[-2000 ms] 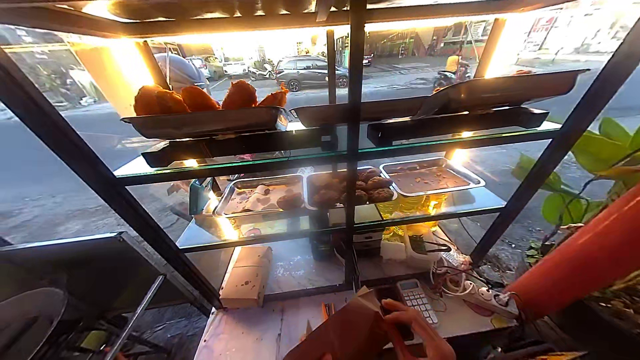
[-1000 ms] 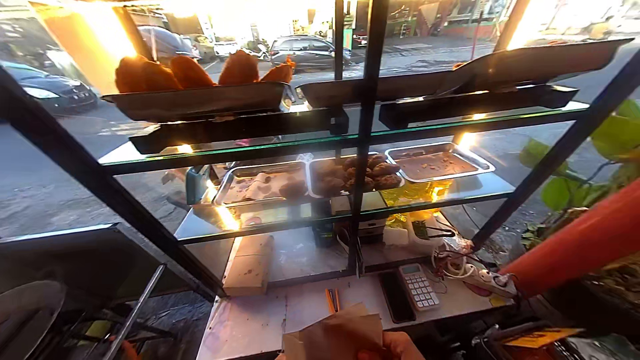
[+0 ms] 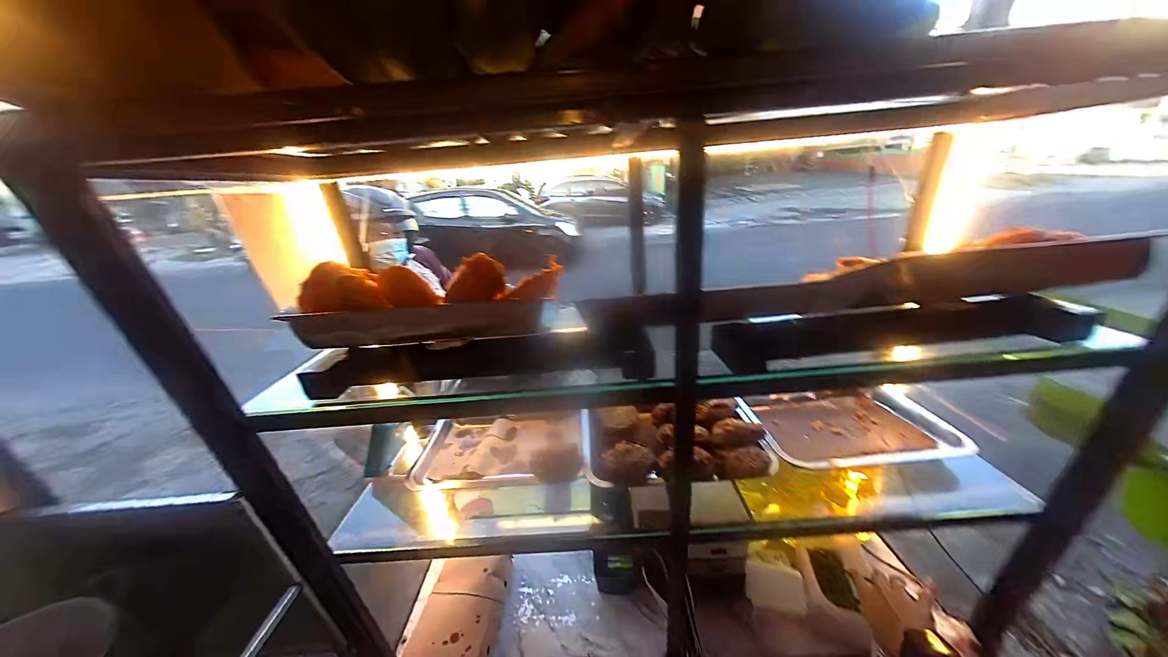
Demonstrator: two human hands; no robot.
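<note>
Neither of my hands shows in the head view now. A glass-shelved display case fills the view. On its upper shelf, orange-brown fried food (image 3: pixel 479 278) rests in a dark tray (image 3: pixel 420 324) at the left, and a long dark tray (image 3: pixel 1004 269) with some food is at the right. The lower shelf holds a metal tray with a few pale pieces (image 3: pixel 500 429), a tray of browned round fried pieces (image 3: pixel 735 436) and a metal tray with crumbs (image 3: pixel 839 429). Much of the picture is blurred.
A dark upright post (image 3: pixel 689 365) divides the case. Below stand a long pale box (image 3: pixel 456 607) and a dark cylindrical container (image 3: pixel 616 566). A person in a helmet and mask (image 3: pixel 388 228) is beyond the case, near a dark parked car (image 3: pixel 493 224).
The view has tilted up. The hands, the brown paper, the phone and the calculator seen earlier are out of view. A helmeted person now shows behind the upper left tray.
</note>
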